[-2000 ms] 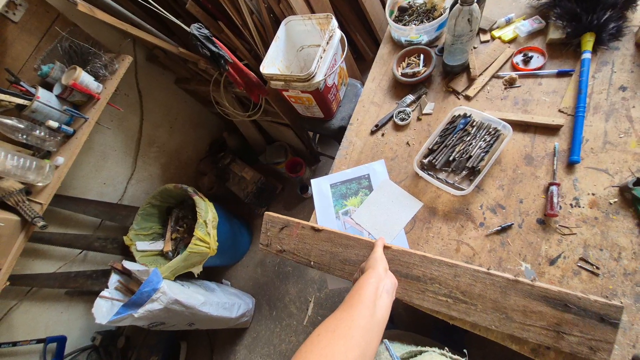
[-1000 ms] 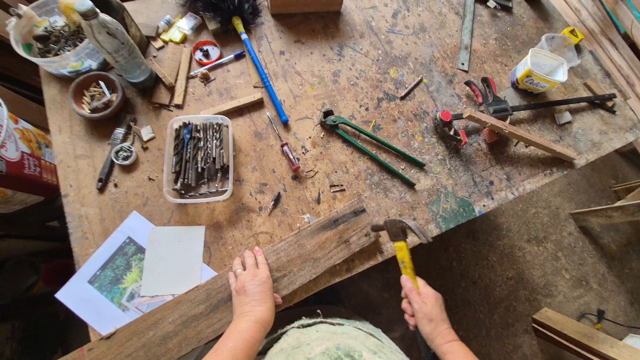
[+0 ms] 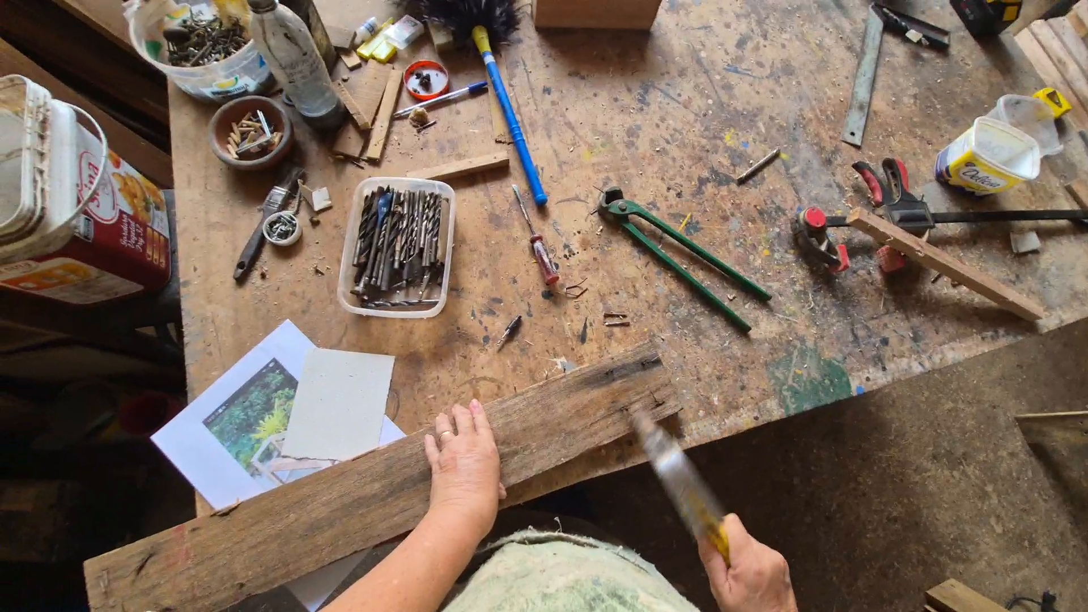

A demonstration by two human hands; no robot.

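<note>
A weathered wooden plank (image 3: 340, 501) lies slantwise along the workbench's front edge, partly over a printed sheet (image 3: 195, 433) and a blank grey card (image 3: 340, 404). My left hand (image 3: 465, 467) rests flat on the plank near its middle, fingers pressed on the wood. In my right hand (image 3: 748, 569) is the yellow handle of a claw hammer (image 3: 680, 476), blurred by motion. The hammer's head is at the plank's right end, by small dark nails or splits (image 3: 654, 399); whether it touches is unclear. Green-handled pincers (image 3: 680, 255) lie beyond the plank.
On the workbench (image 3: 578, 102) are a tub of drill bits (image 3: 399, 246), a screwdriver (image 3: 537, 238), a feather duster (image 3: 510, 119), a bar clamp (image 3: 909, 212) beside a wooden strip (image 3: 952, 263), a glass bottle (image 3: 297, 64) and a bowl of dowels (image 3: 250, 132). A bucket (image 3: 85, 195) stands left.
The view has swung right since the earliest frame. From one second ago, the hammer's head has moved from beside the plank's end to over it. My left hand stays on the plank.
</note>
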